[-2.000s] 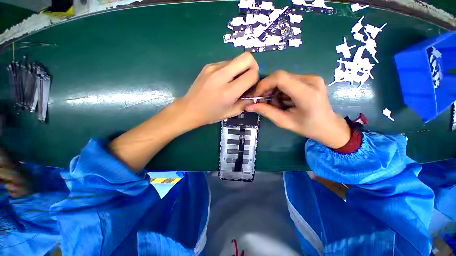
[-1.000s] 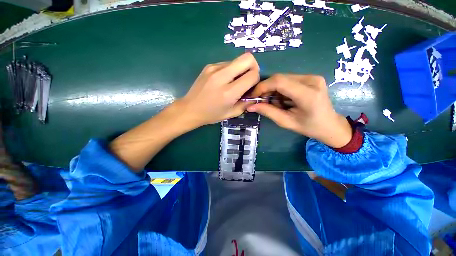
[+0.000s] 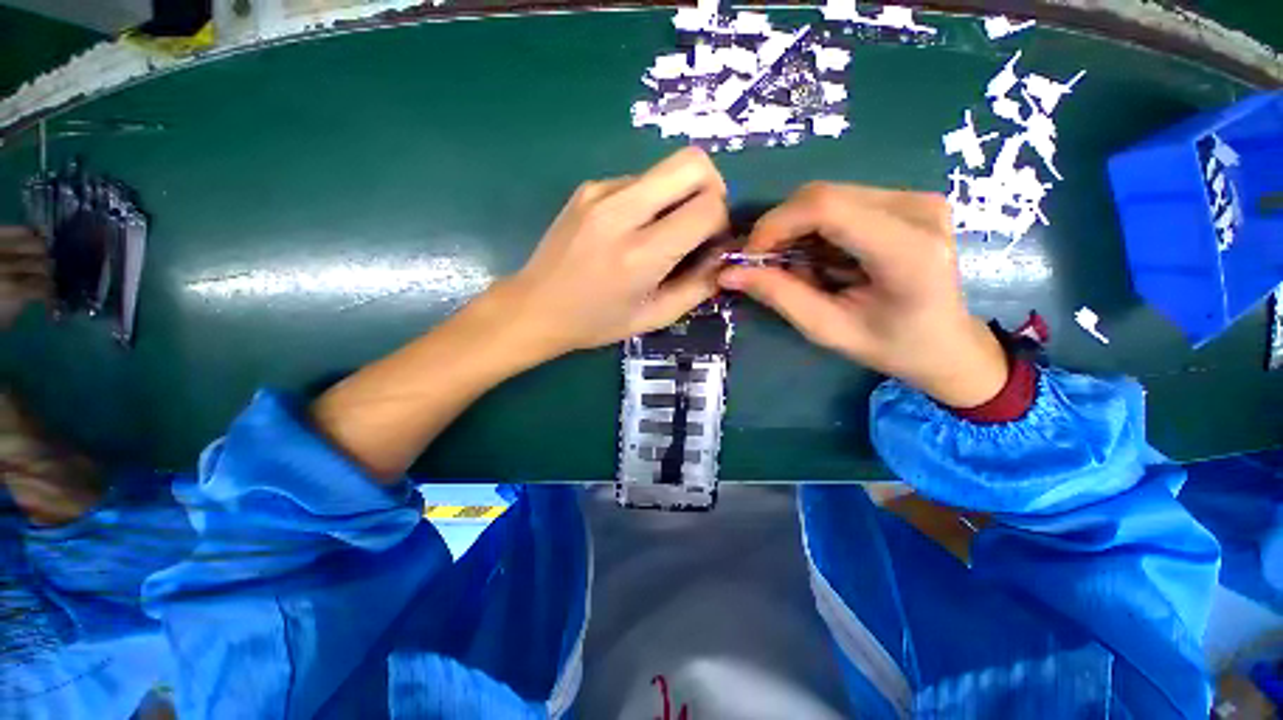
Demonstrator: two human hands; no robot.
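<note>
A phone mid-frame assembly (image 3: pixel 673 422) lies upright in front of me, silver-white with a dark central strip, its lower end past the bench's near edge. My left hand (image 3: pixel 633 253) is above its black upper end, fingers curled. My right hand (image 3: pixel 858 274) is just right of it, thumb and index fingertips closed on a small thin piece (image 3: pixel 746 259), perhaps a small circuit board. The piece spans between both hands' fingertips. The left fingertips are partly hidden, so its hold on the piece is unclear.
A pile of small boards (image 3: pixel 746 85) lies at the far edge. White tabbed pieces (image 3: pixel 1006 190) lie right of it, beside a blue bin (image 3: pixel 1203 225). Dark strip parts (image 3: pixel 106 253) lie far left, near another person's hand (image 3: pixel 21 267). The bench (image 3: pixel 352 169) is glossy green.
My right hand has shifted slightly right and up with the thin piece. My left hand has hardly moved. Another person's hand has come in beside the dark strips at the left.
</note>
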